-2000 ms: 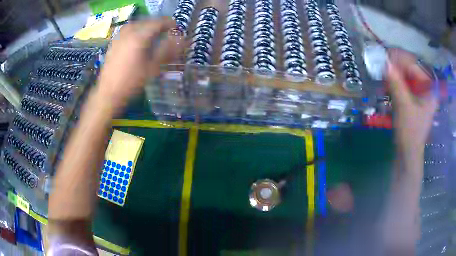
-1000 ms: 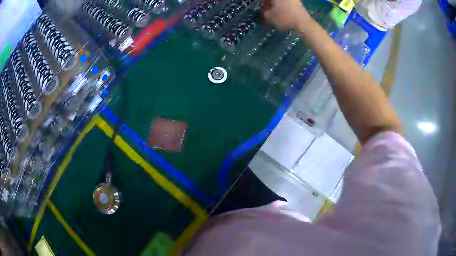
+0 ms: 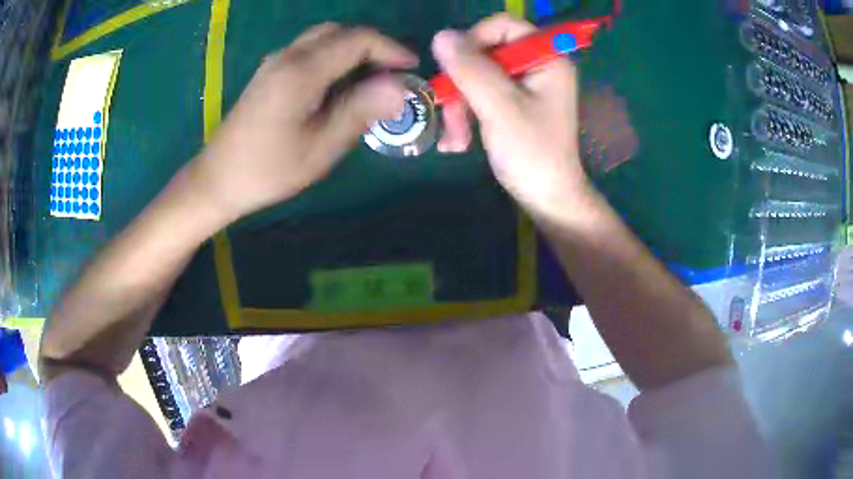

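Observation:
A round metal-rimmed unit (image 3: 404, 126) with a pale ring and dark centre is between my hands, over the green mat. My left hand (image 3: 313, 117) holds it by finger and thumb at its upper left. My right hand (image 3: 524, 122) grips a red pen-like probe (image 3: 524, 51) with a blue spot. The probe's tip is at the unit's upper right edge; whether it touches is hard to tell. The round base is not visible; the unit and my hands may cover it.
A dot sticker sheet (image 3: 79, 154) lies at the left. A pinkish-brown square patch (image 3: 610, 131) and a small loose ring (image 3: 720, 140) lie at the right. Trays (image 3: 790, 187) stand at the far right. A green label (image 3: 372, 286) is near the front edge.
The view has swung back from the right and tilted down. My right hand has come from the right trays to the mat with the red probe. My left hand is back in view, holding a unit.

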